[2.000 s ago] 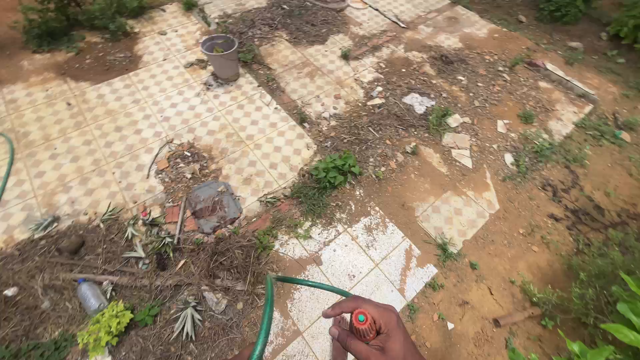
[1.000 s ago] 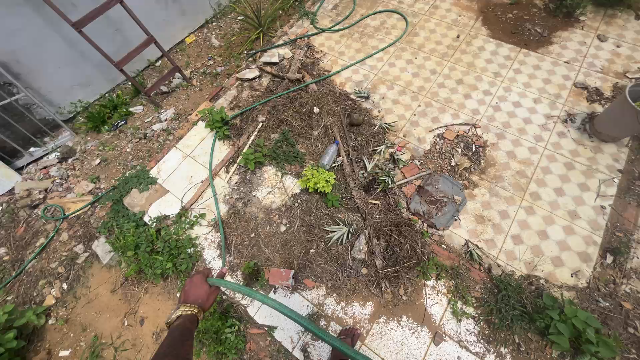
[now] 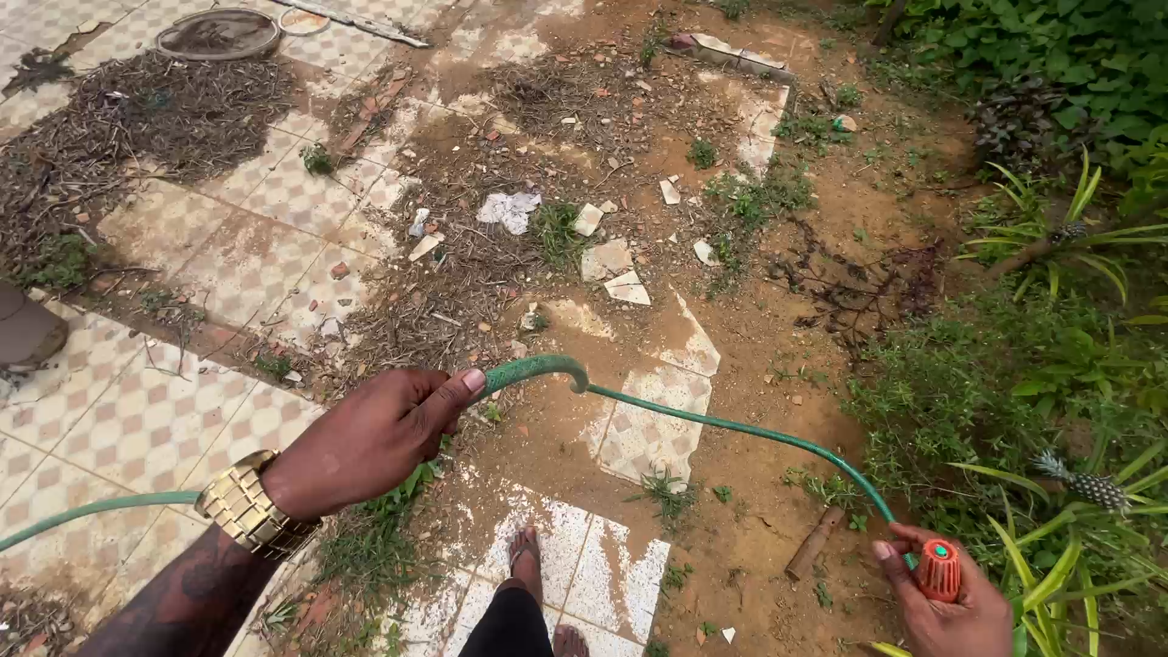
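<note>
My left hand, with a gold-coloured watch at the wrist, grips a green garden hose between thumb and fingers. From there the hose bends over and runs right to my right hand. That hand holds the hose close to its end, along with an orange-red spray nozzle that has a green centre. Behind the left wrist, more hose trails off to the left edge. Both hands are raised above the ground; the hose between them sags slightly.
Broken tile pieces, a crumpled white scrap and dry twigs lie ahead. A grey pot stands at the left edge. Pineapple plants and bushes line the right. My feet are on white-splashed tiles. A short stick lies on bare soil.
The view has swung widely left and back right. My left hand, low over the weeds one second ago, is now raised in mid-view on the hose. The nozzle hand is now farther right in view.
</note>
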